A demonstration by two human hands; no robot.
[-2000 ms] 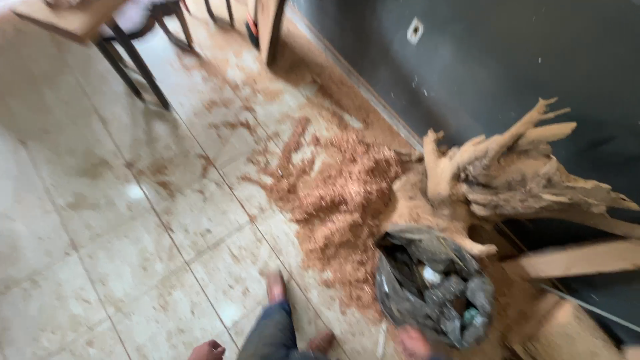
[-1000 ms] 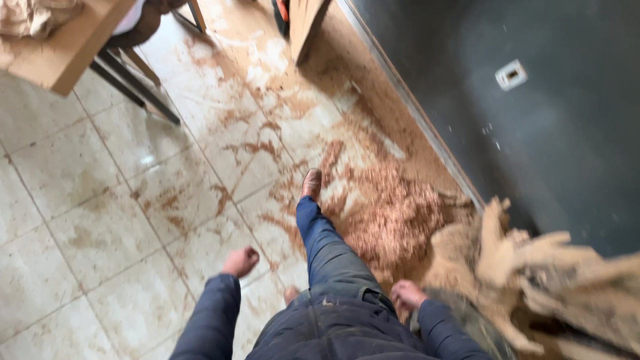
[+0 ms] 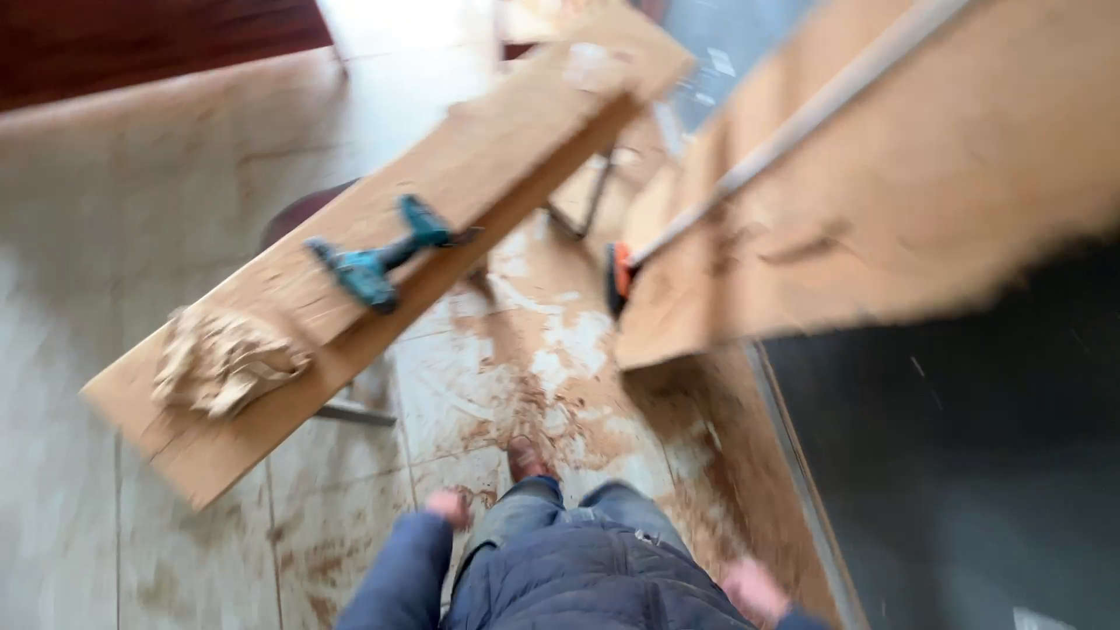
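My left hand [image 3: 449, 507] hangs beside my left thigh, touching nothing that I can see; it is blurred. Low on the right, my right hand [image 3: 754, 591] is also blurred, and its fingers are not clear. Ahead and to the left, a thick wooden plank [image 3: 516, 131] bears a teal cordless drill [image 3: 363, 271] with a black grip. A crumpled tan cloth [image 3: 223, 363] lies near the plank's closer end. On the right stands a large wooden slab [image 3: 875, 201] with a long pale pole [image 3: 787, 127] running across it. An orange and black object [image 3: 619, 276] sits at the pole's lower end.
Wood shavings and dust cover the tiled floor [image 3: 446, 385] between plank and slab. A dark wall [image 3: 954, 464] runs along the right side. The round seat of a stool [image 3: 297, 214] shows partly under the plank. A dark red surface [image 3: 157, 44] is at the upper left.
The view has moved forward, away from the shavings pile and the gnarled driftwood-like root seen earlier. The plank and the large slab now fill much more of the view.
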